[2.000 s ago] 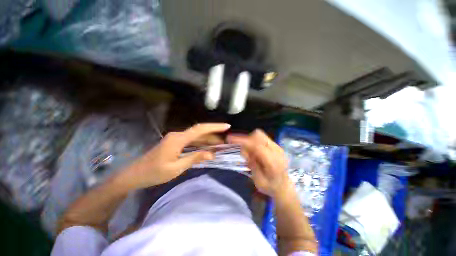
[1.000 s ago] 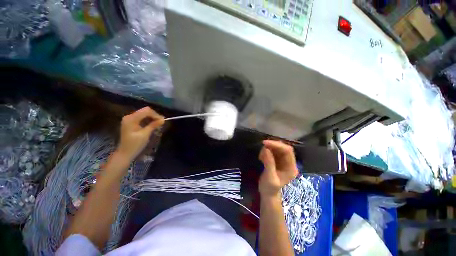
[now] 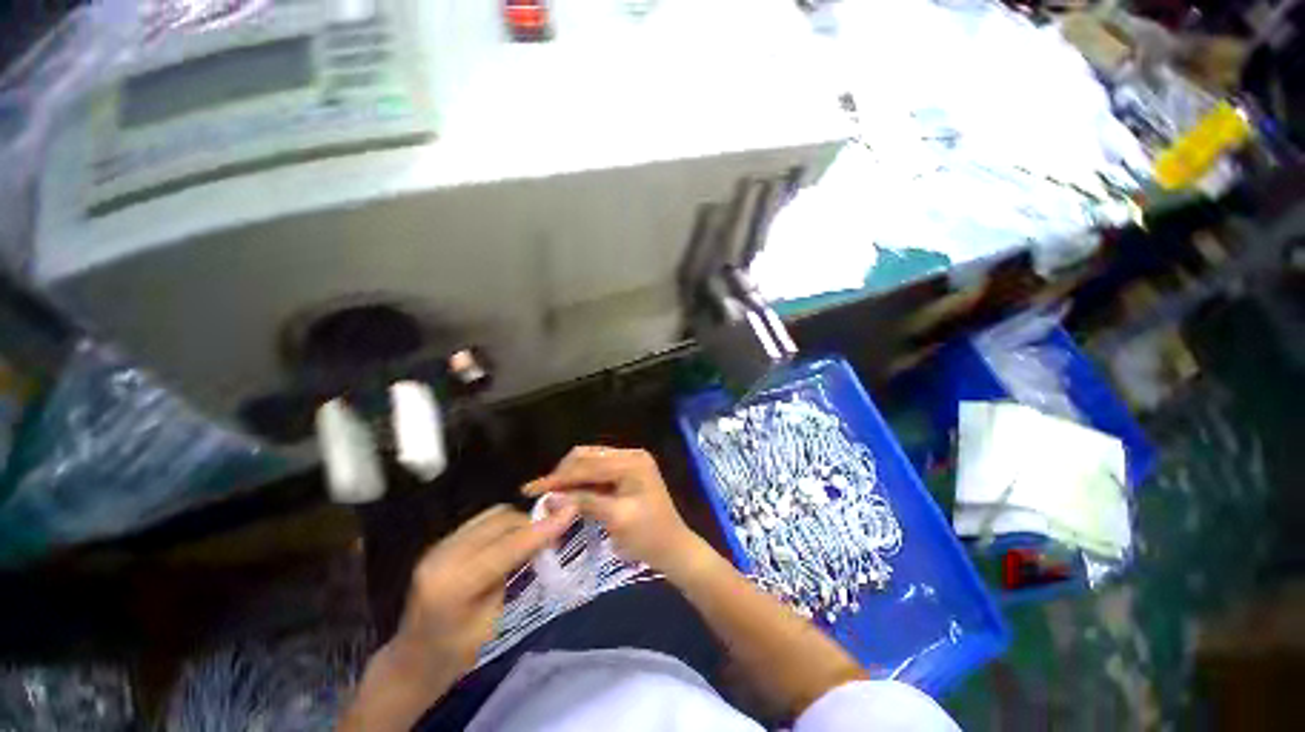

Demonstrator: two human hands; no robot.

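Note:
My left hand [image 3: 465, 572] and my right hand [image 3: 626, 503] meet in front of the machine, fingers closed on a small white cable coil [image 3: 545, 506]; most of it is hidden by the fingers. White cables [image 3: 573, 575] lie across my lap under the hands. The two white winding posts [image 3: 384, 442] are bare and apart, up and left of the hands. The dark tying head [image 3: 741, 318] with shiny arms is at the machine's right front.
The off-white machine [image 3: 487, 243] spans the top left. A blue bin [image 3: 937, 608] of coiled cables sits right of my lap. A second blue bin [image 3: 1102, 386] holds a white sheet. Clear bags [image 3: 916, 129] cover the bench behind. A grey-white cable bunch [image 3: 272, 694] lies lower left.
The view has turned right. The posts, a spinning white blur before, are now distinct and bare. My hands, apart before with the left holding a strand, are now together on a coil.

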